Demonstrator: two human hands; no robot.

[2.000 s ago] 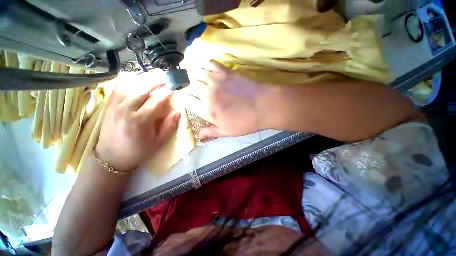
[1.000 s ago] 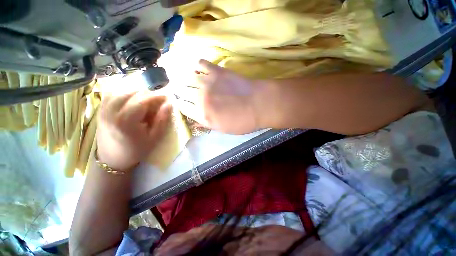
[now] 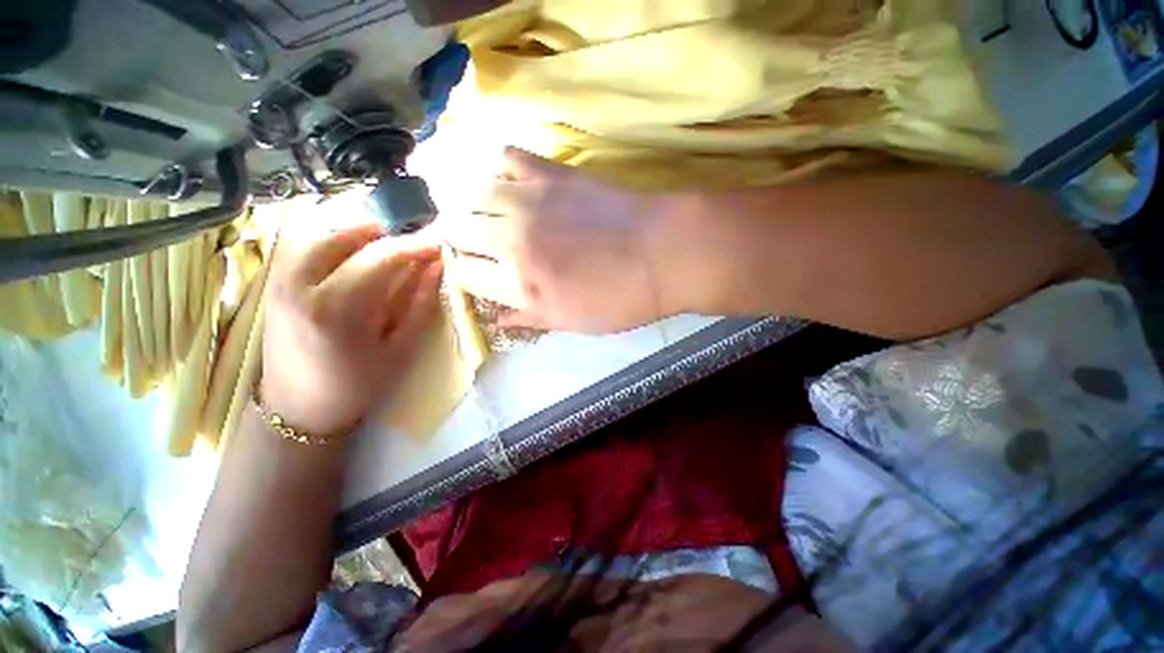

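Note:
My left hand (image 3: 345, 313), with a gold bracelet at the wrist, holds the near end of a yellow garment piece (image 3: 432, 383) just below the lamp (image 3: 403, 204). My right hand (image 3: 562, 249) lies on the work right of the lamp, fingers pointing left. Its fingertips are lost in glare, so its grip cannot be told. A bit of lace trim (image 3: 511, 337) shows under its lower edge. The needle and presser foot are hidden in glare. The sewing machine (image 3: 141, 77) fills the upper left.
Folded cut pieces (image 3: 160, 306) fan out at left, with a clear plastic bag (image 3: 64, 510) below. More yellow cloth (image 3: 715, 89) lies behind my right arm. A whitish strip (image 3: 495, 447) hangs over the table edge (image 3: 613, 396). A bucket (image 3: 1108, 189) stands at right.
The camera view has shifted, so the machine sits further left. My left fingers are closer together on the cloth beside the lamp. Less lace shows below my right hand than at first.

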